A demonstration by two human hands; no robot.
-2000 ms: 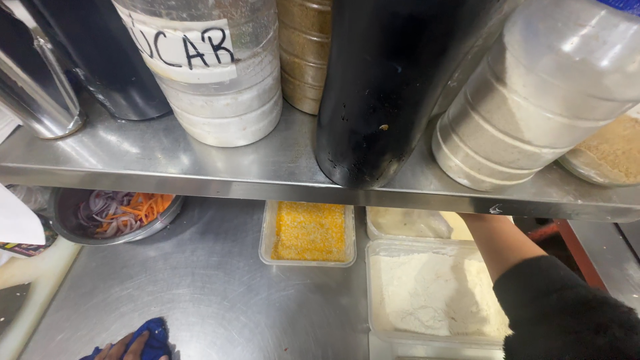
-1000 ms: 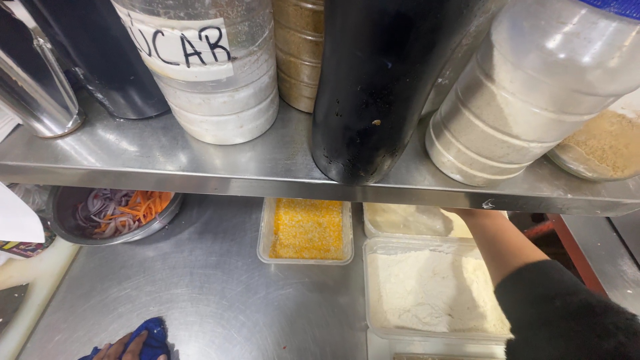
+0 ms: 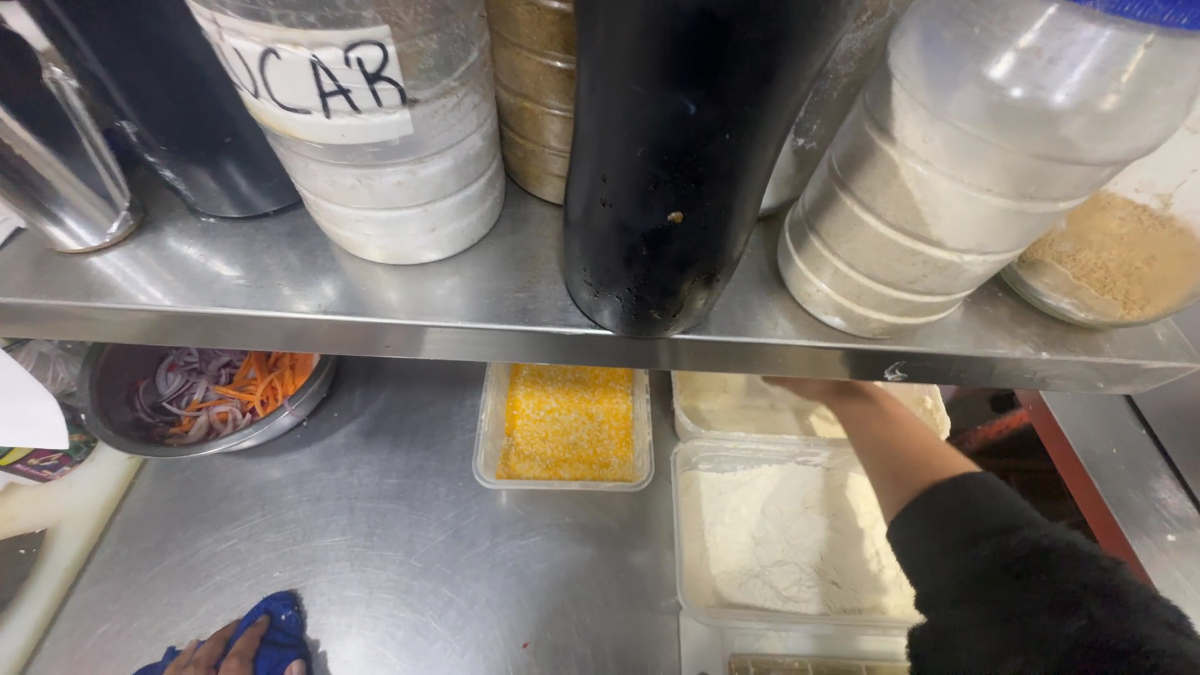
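At the bottom left edge, my left hand [image 3: 220, 652] has its fingers over a bunched blue cloth [image 3: 281, 628] on the steel worktop [image 3: 422, 562]. My right arm, in a black sleeve, reaches beneath the steel shelf. Only part of my right hand [image 3: 814, 387] shows over the rear plastic container [image 3: 727, 403]; the shelf hides its fingertips. Nearer, below the forearm, is a plastic container of white powder [image 3: 778, 534]. Left of these containers stands a plastic tub of yellow and whitish grains [image 3: 572, 427].
A metal bowl of sliced red onion and orange strips [image 3: 234, 398] stands at left. The shelf edge [image 3: 450, 342] crosses the view, bearing a labelled jar of white contents [image 3: 403, 192], a black bottle [image 3: 656, 187] and a powder jar [image 3: 891, 216]. A pale board [image 3: 70, 525] lies far left.
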